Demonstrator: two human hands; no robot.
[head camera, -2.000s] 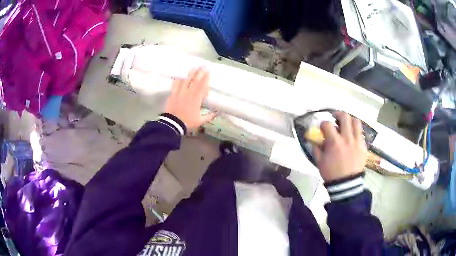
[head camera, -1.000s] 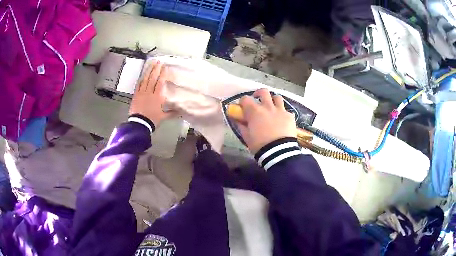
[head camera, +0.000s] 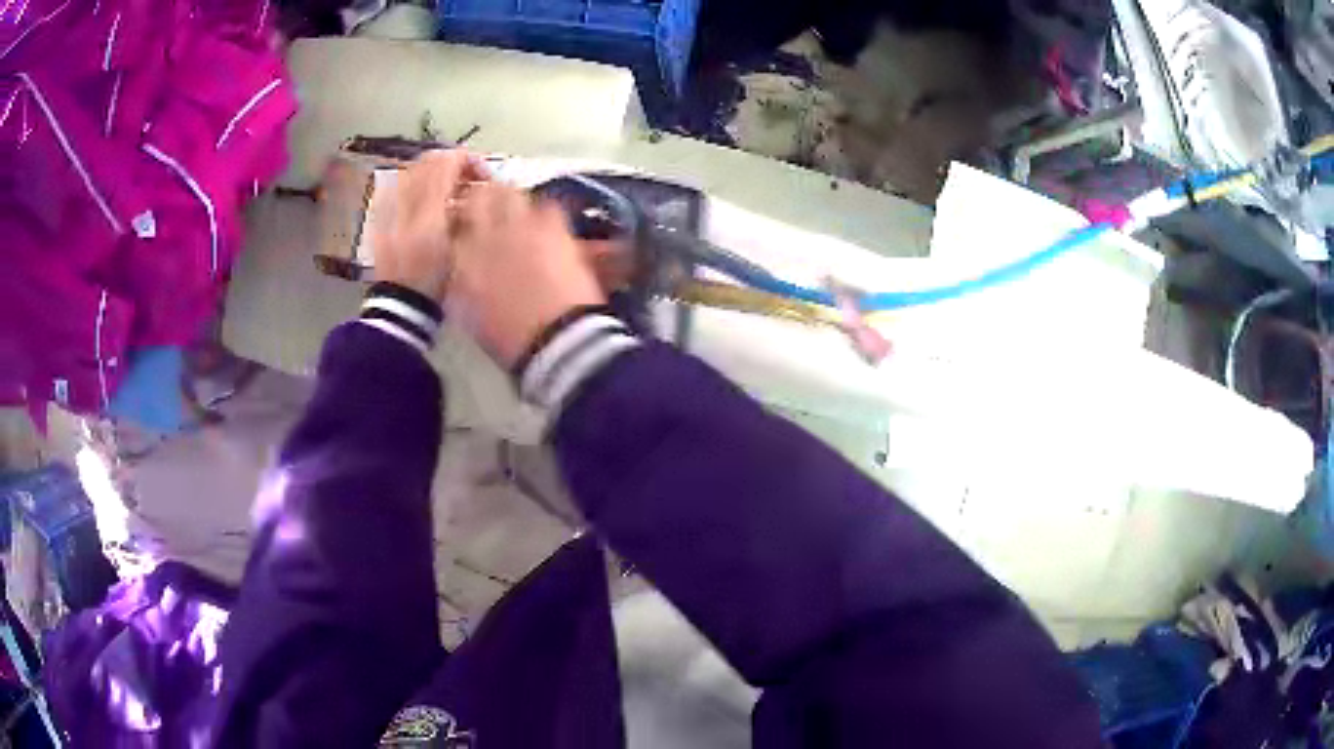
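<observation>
A pale, washed-out garment lies over the long narrow pressing board, whose left end shows bare. My right hand is closed on the steam iron near the board's left part; the handle is hidden under the hand and the iron is blurred. My left hand is on the cloth at the board's left end, close beside or touching my right hand. Its fingertips are blurred, and whether it pinches cloth cannot be told. A blue hose and yellow-brown line trail right from the iron, with a pink tie.
Magenta garments with white piping heap at the left. A purple shiny heap is at the lower left. A blue crate stands beyond the board. A grey stand with a pale pad is at the upper right. A pale panel lies beneath the board.
The iron in my right hand has moved left along the board, trailing the hose, until beside my left hand. My left hand has moved from mid-board to the board's left end.
</observation>
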